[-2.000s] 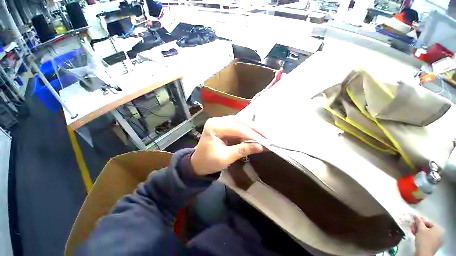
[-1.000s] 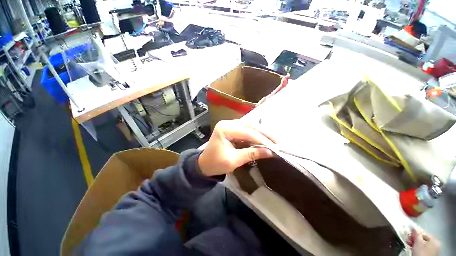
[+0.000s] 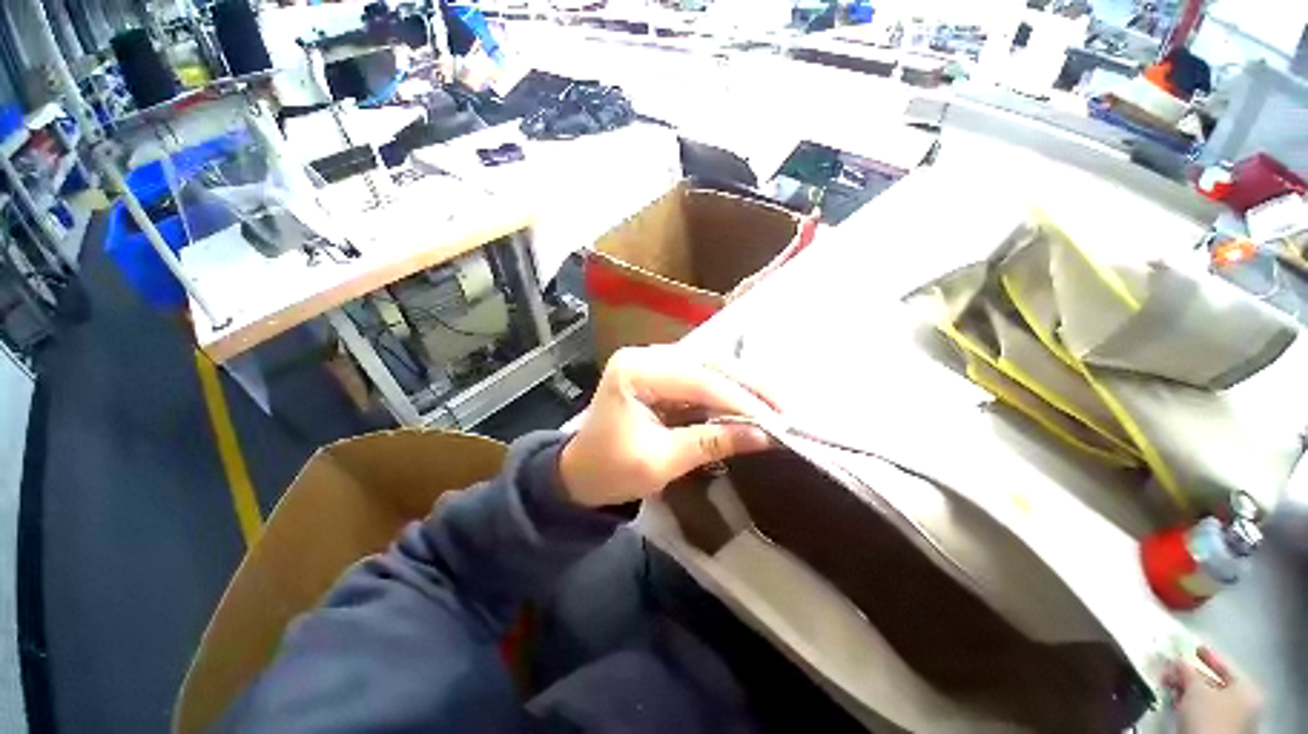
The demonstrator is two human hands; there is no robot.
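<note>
A beige handbag (image 3: 818, 609) lies at the table's near edge, its mouth open towards me and its dark brown inside showing. My left hand (image 3: 667, 430) pinches the top edge at the bag's left end, thumb inside the opening and fingers outside. My right hand (image 3: 1209, 698) is at the bag's far right end, near the lower right picture edge, partly cut off and blurred. Its fingers are at the bag's corner; a small reddish thing shows at the fingertips, too unclear to name. A small green bit shows beside the corner.
Beige pieces with yellow edges (image 3: 1069, 344) are heaped on the white table (image 3: 846, 316). A red bottle with a silver top (image 3: 1193, 556) stands near my right hand. Open cartons stand on the left (image 3: 323, 538) and beyond the bag (image 3: 703, 258). A sewing table (image 3: 366, 287) is further left.
The view has shifted slightly. My left hand keeps its pinch on the bag's edge. My right hand has turned a little and sits slightly lower at the same corner.
</note>
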